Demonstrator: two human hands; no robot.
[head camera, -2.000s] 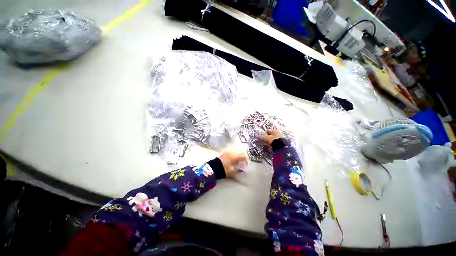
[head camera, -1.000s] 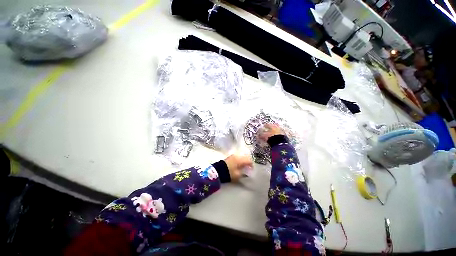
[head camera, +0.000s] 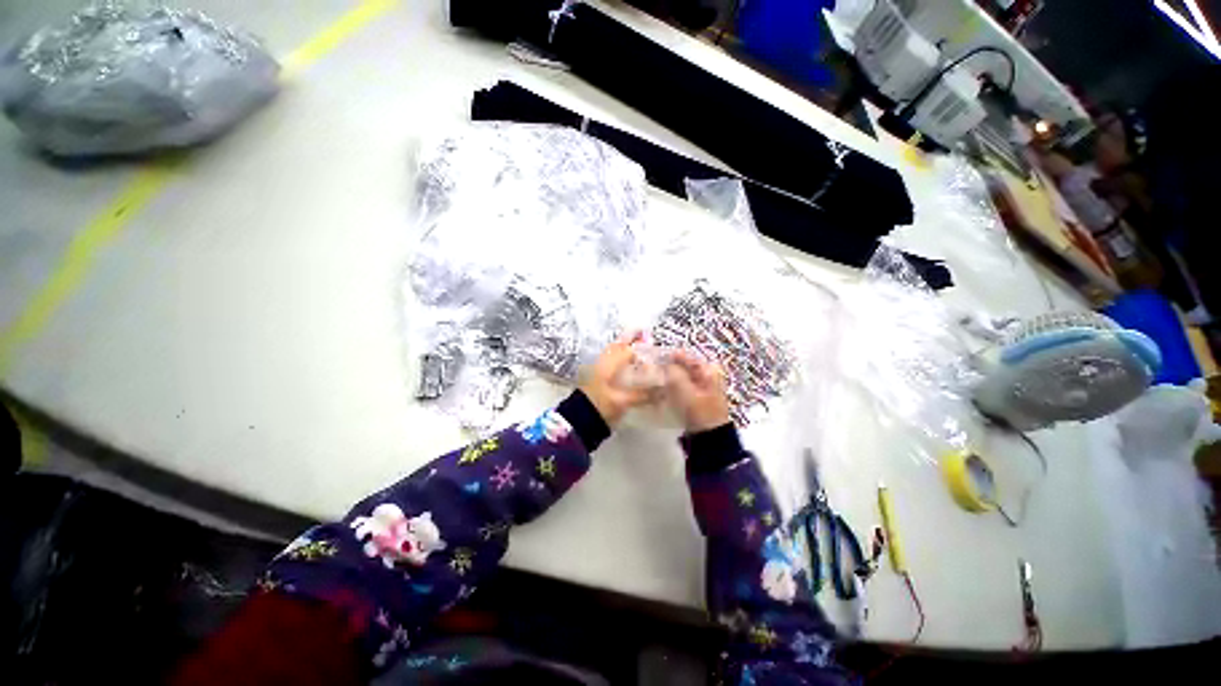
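My left hand (head camera: 620, 381) and my right hand (head camera: 696, 390) are close together above the table, just left of and in front of a heap of loose metal buckles (head camera: 730, 346). Both hands' fingers are on a small clear poly bag (head camera: 652, 374) between them. The bag is blurred and its contents cannot be told. A large clear bag of packeted buckles (head camera: 529, 215) lies left of the heap, with silver buckles showing at its near end.
Teal-handled scissors (head camera: 828, 547) lie by my right sleeve. Right of them are a yellow pen-like tool (head camera: 892, 532), dark-tipped snips (head camera: 1028, 603), a tape roll (head camera: 969, 481) and a fan (head camera: 1069, 369). Black bundles (head camera: 723, 134) lie behind. A grey-silver bag (head camera: 134, 78) lies far left.
My right hand has left the buckle heap and come left to meet my left hand, which has moved up a little. The scissors now show beside my right sleeve.
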